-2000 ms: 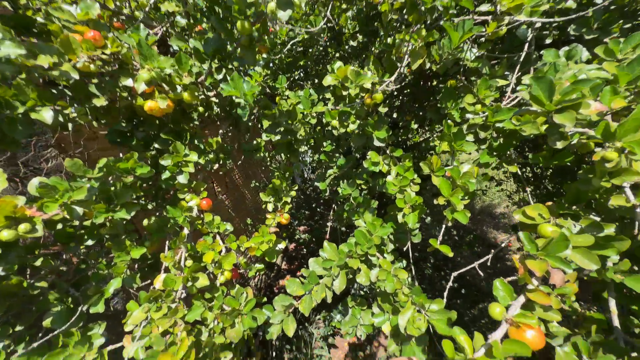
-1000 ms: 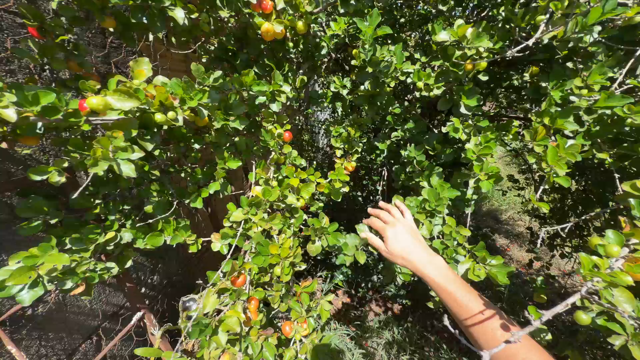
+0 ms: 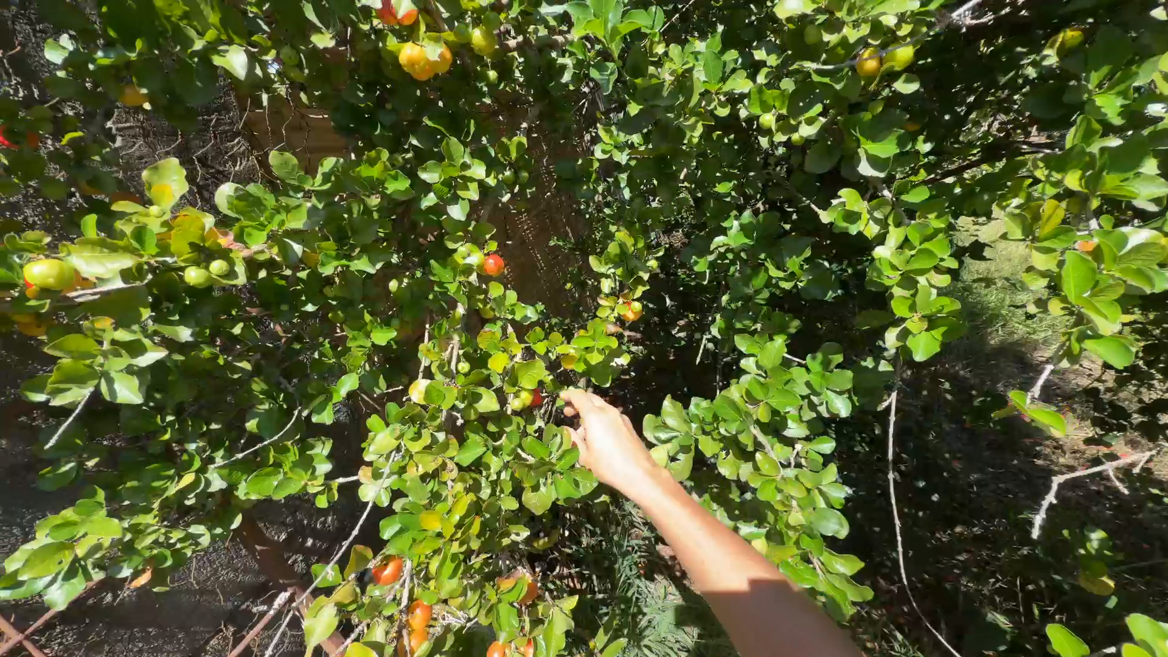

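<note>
My right hand [image 3: 607, 443] reaches in from the lower right, its fingertips among the leaves in the middle of the bush. Just left of the fingertips is a small red fruit [image 3: 536, 398], partly behind leaves. Whether the fingers touch it or hold a leaf or stem, I cannot tell. Above hang a red fruit [image 3: 494, 265] and an orange one [image 3: 630, 310]. Lower down, orange-red fruits [image 3: 387, 571] hang on a leafy branch. My left hand is out of the picture.
Leafy branches spread all around, with yellow-orange fruits [image 3: 425, 60] at the top and a green-yellow fruit [image 3: 50, 274] at the left. A bare thin twig [image 3: 894, 493] hangs at the right. Rusty metal bars [image 3: 265, 625] cross at the lower left.
My right hand was not in view at first, then came in from the lower right. Since then it has moved left into the leaves beside the small red fruit, its spread fingers drawing closer together.
</note>
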